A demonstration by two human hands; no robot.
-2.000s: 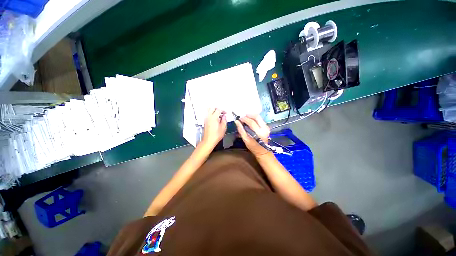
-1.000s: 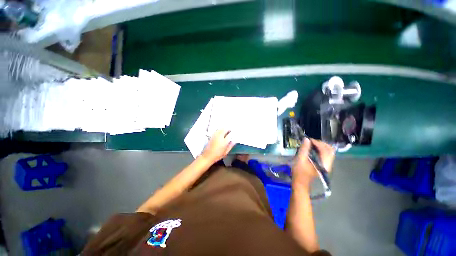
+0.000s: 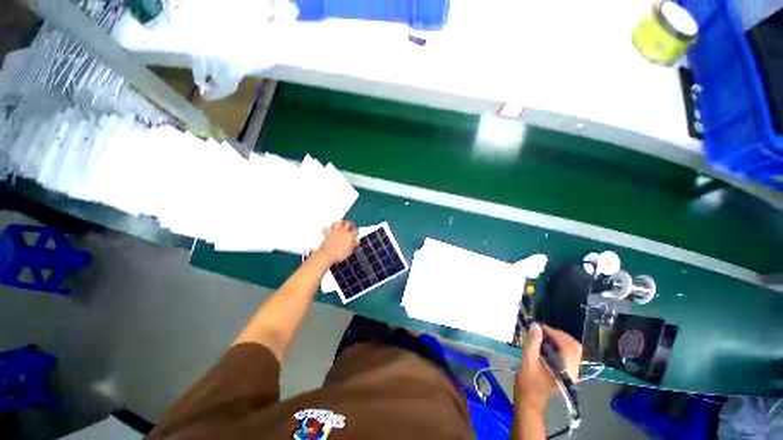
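Note:
A solar panel (image 3: 369, 261) lies dark cells up, slightly tilted, on the green bench. My left hand (image 3: 341, 241) is on its upper left corner, beside the stack of white panels (image 3: 257, 202); whether the fingers grip it is hard to tell. Another white panel or small pile (image 3: 468, 290) lies white side up in front of me. My right hand (image 3: 548, 365) holds a black soldering iron (image 3: 556, 368) with a trailing cord. Its tip end is at the small dark unit (image 3: 525, 314) right of the white panel.
Right of the work stand solder reels (image 3: 640, 289), a black box (image 3: 567, 296) and a black fan (image 3: 635, 344). Behind the bench are a green conveyor (image 3: 386, 146) and a white shelf (image 3: 549, 77) with a yellow-labelled jar (image 3: 665, 34) and blue crates. Blue stools (image 3: 39, 258) stand on the floor.
My left hand has moved left from the white panels to the stack's edge, where a panel now shows its dark cells. My right hand has moved from the panel to the small unit with the iron.

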